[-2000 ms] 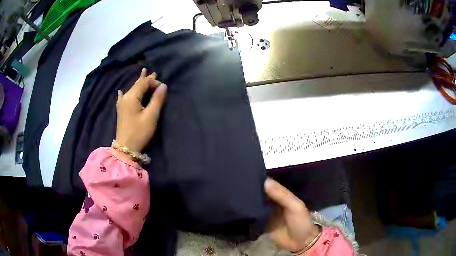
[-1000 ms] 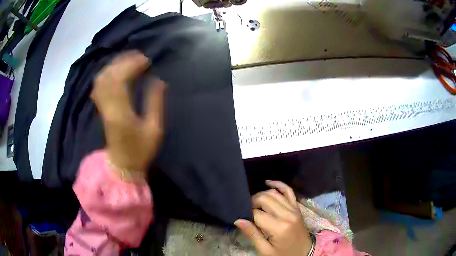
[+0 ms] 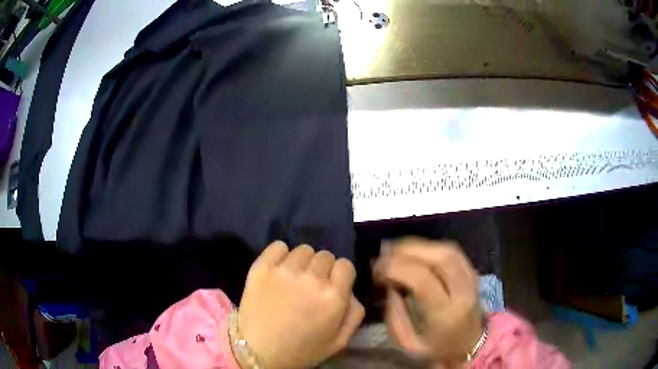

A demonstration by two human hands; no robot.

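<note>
A dark garment panel lies over the left part of the white table and hangs over its front edge. Its straight right edge runs up to the presser foot, which shows at the top of the view. My left hand is curled on the panel's lower end at the front edge, its fingers gripping the cloth. My right hand is just to the right, blurred, with curled fingers; whether it holds anything cannot be told.
The beige-gold machine bed is at the upper right. Printed ruler marks run along the table front. Orange-red scissors are at the right rim. A narrow dark cloth strip and a purple box are at the left.
My left hand has come down and right from the middle of the cloth to its lower end. My right hand has moved slightly away from the cloth's corner. The view has shifted.
</note>
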